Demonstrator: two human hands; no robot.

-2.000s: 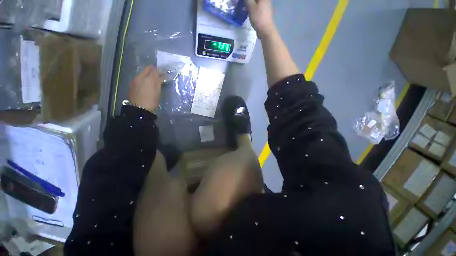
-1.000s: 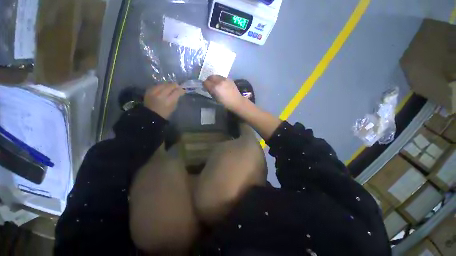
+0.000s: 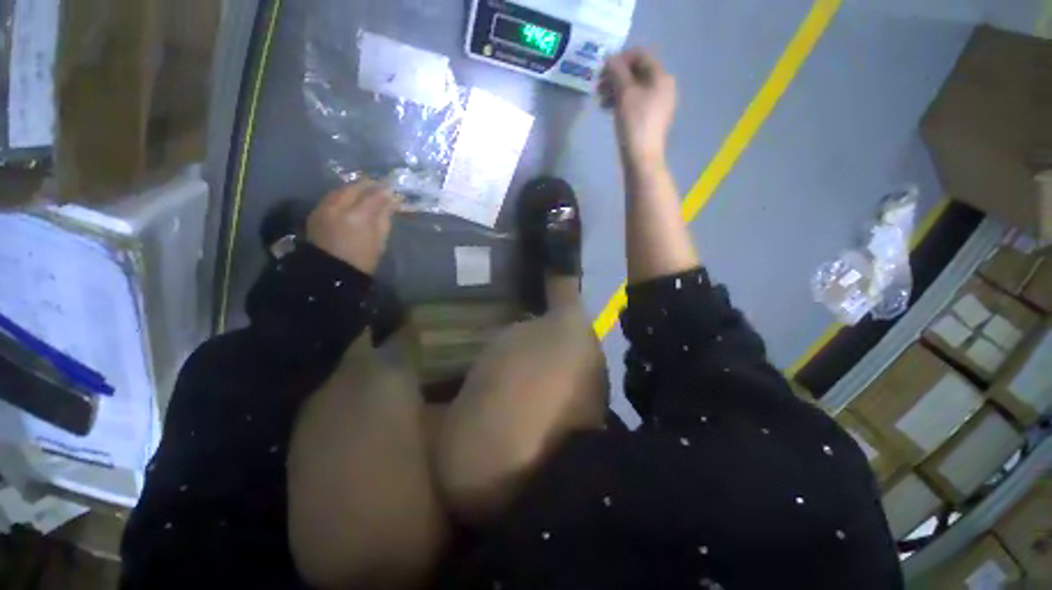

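A large clear poly bag (image 3: 346, 123) lies on the grey floor in front of me, with a white sheet (image 3: 404, 69) in or under its upper part. A printed paper slip (image 3: 488, 156) lies at its right side. My left hand (image 3: 352, 225) grips the bag's near edge between thumb and fingers. My right hand (image 3: 641, 98) is raised just right of the white digital scale (image 3: 533, 44), its fingers curled; I cannot tell if it holds something small. The scale shows green digits; its platform is cut off by the top edge.
A white bin with record sheets (image 3: 69, 277), a blue pen (image 3: 52, 357) and a dark rounded object (image 3: 46, 394) is at left. Cartons stand behind it. Crumpled clear bags (image 3: 865, 277) lie on the floor at right, near an open carton (image 3: 992, 127) and shelved boxes (image 3: 923, 398). My shoes flank the near floor.
A second ago both hands were together at the bag's near edge. My right hand has moved away, up and right beside the scale. My left hand stays at the bag. The view has shifted slightly.
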